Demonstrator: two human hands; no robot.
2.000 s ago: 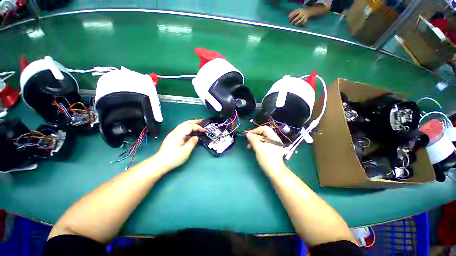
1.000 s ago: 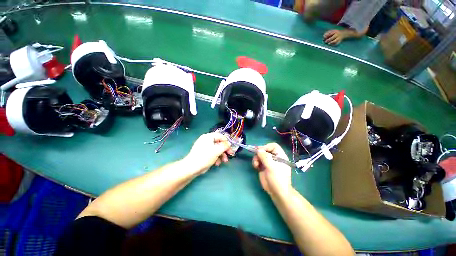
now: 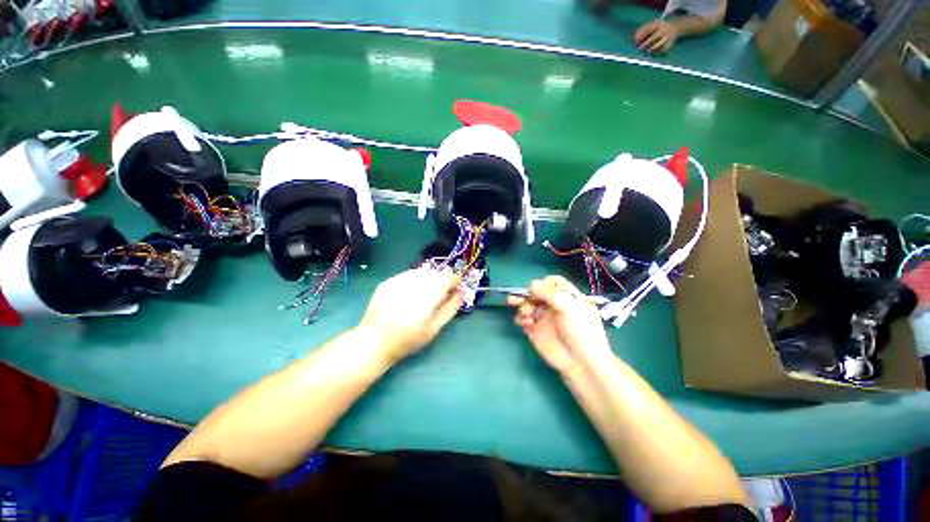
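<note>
A camera housing (image 3: 477, 168) with a white cap, black body and red end piece (image 3: 487, 115) stands on the bench in front of me. A wire harness (image 3: 469, 243) of thin coloured leads runs from it down to a small black camera head (image 3: 473, 296) with exposed electronics. My left hand (image 3: 416, 306) holds the camera head from the left and covers much of it. My right hand (image 3: 558, 318) pinches slim tweezers (image 3: 502, 292), whose tip reaches the electronics beside my left fingers. The exact contact at the tip is too small to tell.
More housings (image 3: 311, 209) stand left, and another (image 3: 627, 212) with a white cable pigtail (image 3: 704, 219) stands right. An open carton (image 3: 709, 296) of black heads is at the right. Blue crates (image 3: 112, 454) are below the bench (image 3: 459, 393). A person's hand (image 3: 656, 37) rests across the conveyor.
The housing has been turned, its opening now facing me. My left hand has closed further over the head, and the tweezers have come in from the right onto the electronics. The view has shifted.
</note>
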